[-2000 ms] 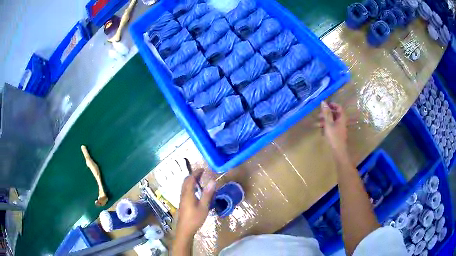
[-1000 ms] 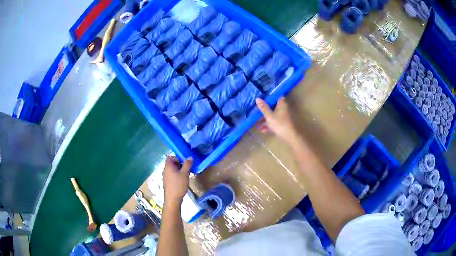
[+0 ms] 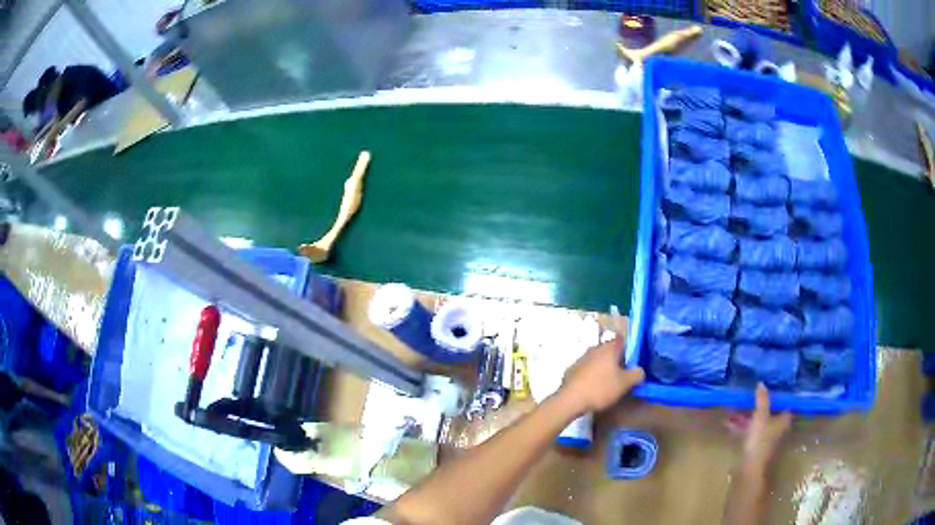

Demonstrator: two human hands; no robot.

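Note:
The blue crate (image 3: 861, 308) lies across the green belt and the bench at the right, holding rows of dark-blue ruffled sleeves (image 3: 769, 326) on a pale liner. My left hand (image 3: 607, 377) grips its near left corner. My right hand (image 3: 761, 422) has its fingers at the near rim; its lower side is hidden under the rim. A single blue sleeve (image 3: 631, 453) stands on the bench between my hands, open end up, touched by neither.
Two white-ended blue pieces (image 3: 410, 320) lie beside the silver wrenches (image 3: 492, 379) and a yellow item (image 3: 520, 371). A grey slotted post and a red-handled clamp (image 3: 205, 344) stand over a lined crate (image 3: 123, 349) at left. A tan stick-like part (image 3: 347, 210) lies on the belt.
The view has turned left, bringing in the post, clamp and lined crate. My hands, apart from the filled crate two seconds ago, have come onto its near corner and rim.

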